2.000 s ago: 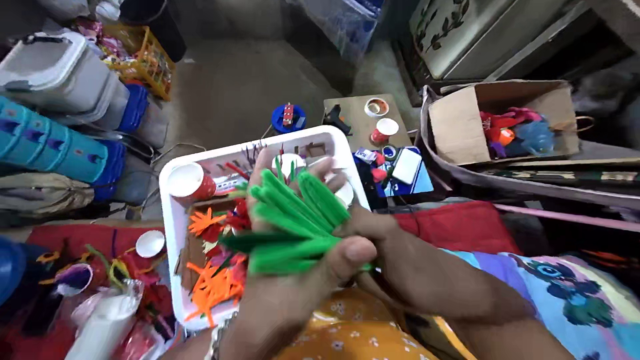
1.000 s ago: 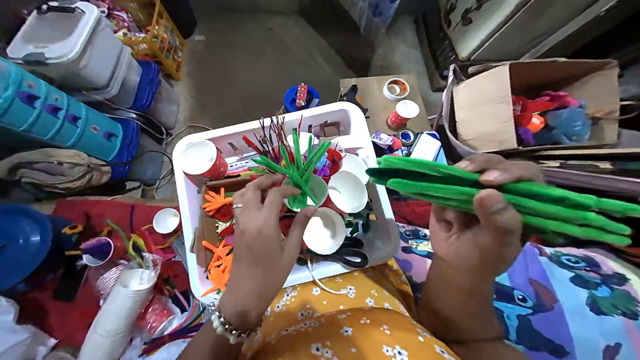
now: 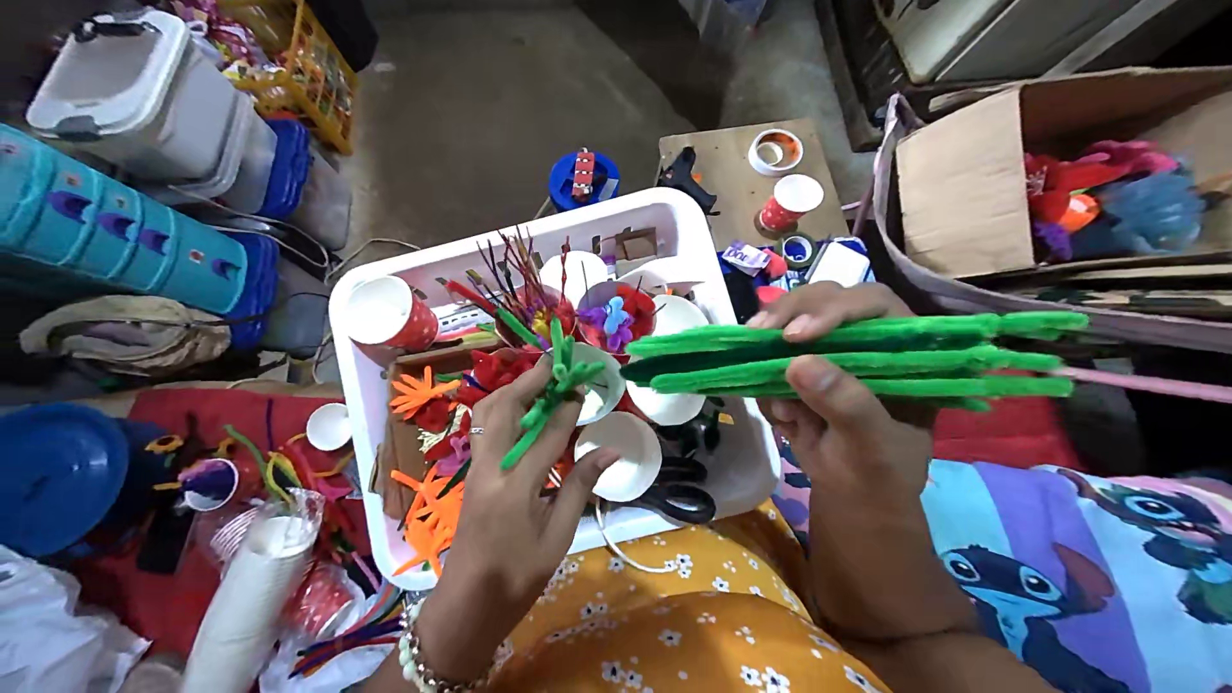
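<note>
My right hand [image 3: 847,385] grips a bundle of long green pipe cleaners [image 3: 943,361], which lies level and points left and right. My left hand [image 3: 525,481] is over a white plastic basket [image 3: 741,472], with a small cluster of short green pipe cleaners [image 3: 553,385] between its fingers, beside a paper cup [image 3: 599,385]. In the basket are more paper cups, orange pipe-cleaner pieces [image 3: 433,510], red pipe-cleaner flowers [image 3: 500,371], dark thin stems [image 3: 515,279] and black-handled scissors [image 3: 679,491]. My left fingers hide part of the cluster.
Beyond the basket, a board [image 3: 717,154] holds a glue gun [image 3: 685,178], a tape roll [image 3: 776,151] and a red cup [image 3: 791,202]. A cardboard box [image 3: 962,183] stands at right. Stacked paper cups [image 3: 245,597] lie at lower left, near a blue basin [image 3: 58,476].
My hands were together around the green pipe cleaners two seconds ago and are now apart. The long bundle in my right hand has shifted left since one second ago, and my left fingers have lifted short green pieces.
</note>
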